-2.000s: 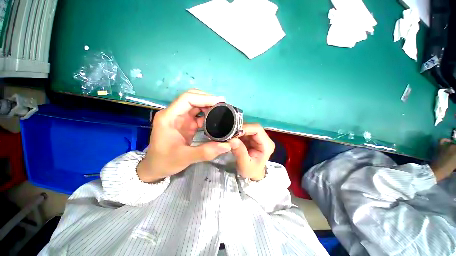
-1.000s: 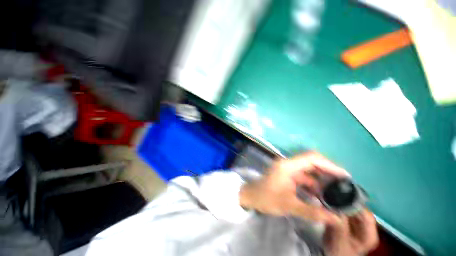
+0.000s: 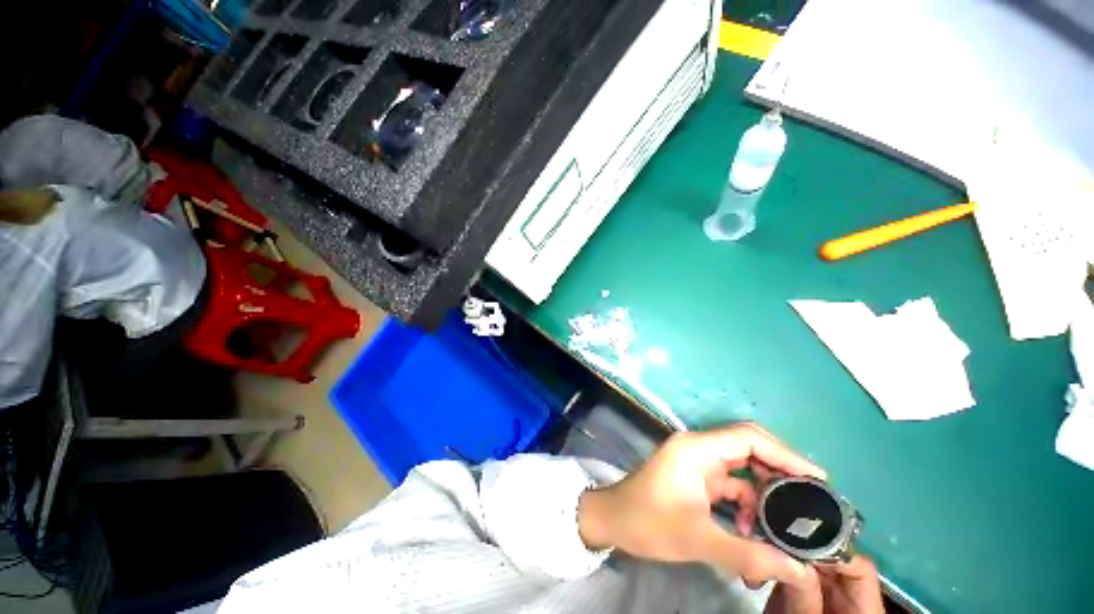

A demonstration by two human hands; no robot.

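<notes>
A round smartwatch (image 3: 801, 519) with a silver rim and a black face is held near the bench's front edge at lower right. The face is up and shows a pale reflection. My left hand (image 3: 672, 498) grips the watch's left side between thumb and fingers. My right hand (image 3: 834, 588) holds its lower side; that hand is partly cut off by the bottom edge of the picture.
On the green bench (image 3: 720, 336) lie a clear syringe (image 3: 750, 174), an orange stick (image 3: 894, 230), a white wipe (image 3: 894, 360) and plastic scraps (image 3: 606, 333). A foam tray (image 3: 420, 240) tops a white case (image 3: 600, 168). A blue bin (image 3: 438, 390), red stool (image 3: 258, 312) and person's sleeve (image 3: 126, 264) are at left.
The view has swung left and sharpened, bringing the foam tray, case and syringe into sight. The watch stays in both hands, now lower right in the picture.
</notes>
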